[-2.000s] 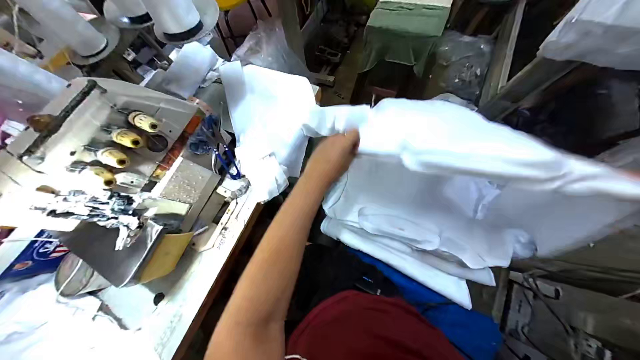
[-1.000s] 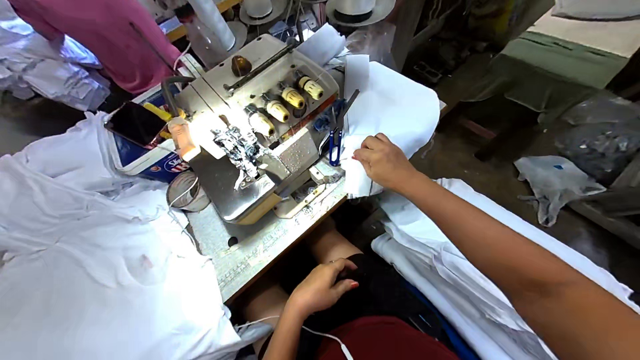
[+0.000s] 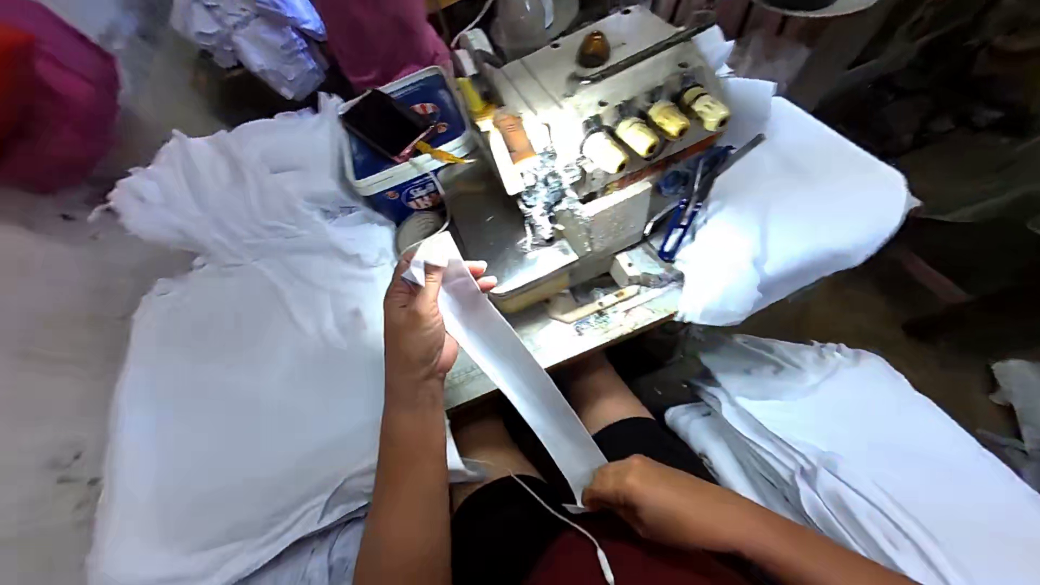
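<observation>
A narrow strip of white fabric (image 3: 516,366) stretches between my hands, above my lap. My left hand (image 3: 422,313) pinches its upper end between thumb and fingers, just in front of the metal plate of an overlock sewing machine (image 3: 561,195). The lower end is gripped by my right hand (image 3: 630,491), a closed fist near my waist. White fabric pieces (image 3: 796,219) lie at the machine's right side, with blue-handled thread snips (image 3: 686,215) beside them.
Piled white garments (image 3: 260,374) cover the left side. Behind them a blue and white tub (image 3: 406,138) carries a phone (image 3: 383,122). More white fabric (image 3: 877,439) lies stacked at my right. A white cable (image 3: 561,520) crosses my lap.
My right hand has moved from the fabric beside the machine to my lap. My left hand has risen from my lap to the machine's front. Both now hold a white strip. The view has swung left.
</observation>
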